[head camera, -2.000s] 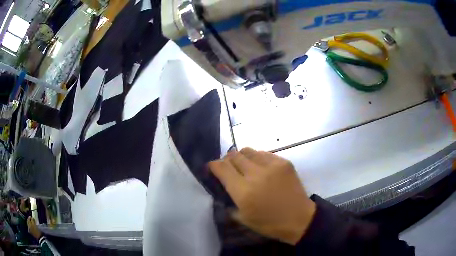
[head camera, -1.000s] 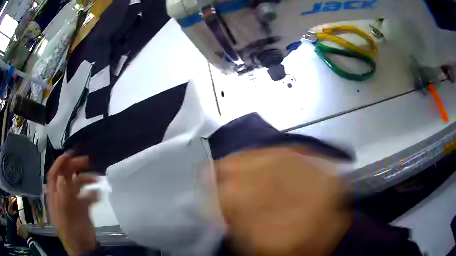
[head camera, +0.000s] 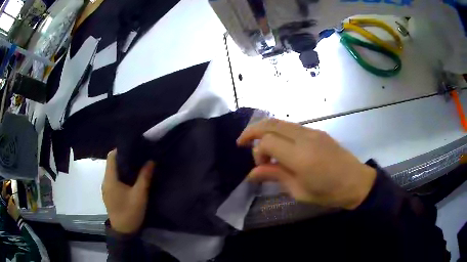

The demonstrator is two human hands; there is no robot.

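Note:
The dark garment panel lies across the table's front edge in front of me, its dark side up, with pale white-backed parts showing at its upper and lower edges. My left hand grips its left end between thumb and fingers. My right hand is at its right end, fingers curled over a small pale flap and the dark edge; whether the fingertips pinch the cloth is not clear. The sewing machine head stands behind, its needle area brightly lit, with no cloth under it.
Scissors with yellow and green handles lie beside the machine. An orange-handled tool is at the far right. Dark and white cut pieces lie at left. A grey box stands far left. Another person's hand shows at lower left.
The panel has turned from its white side to its dark side. My left hand, out of view first, then raised and blurred at left, now holds the cloth. My right hand has moved right.

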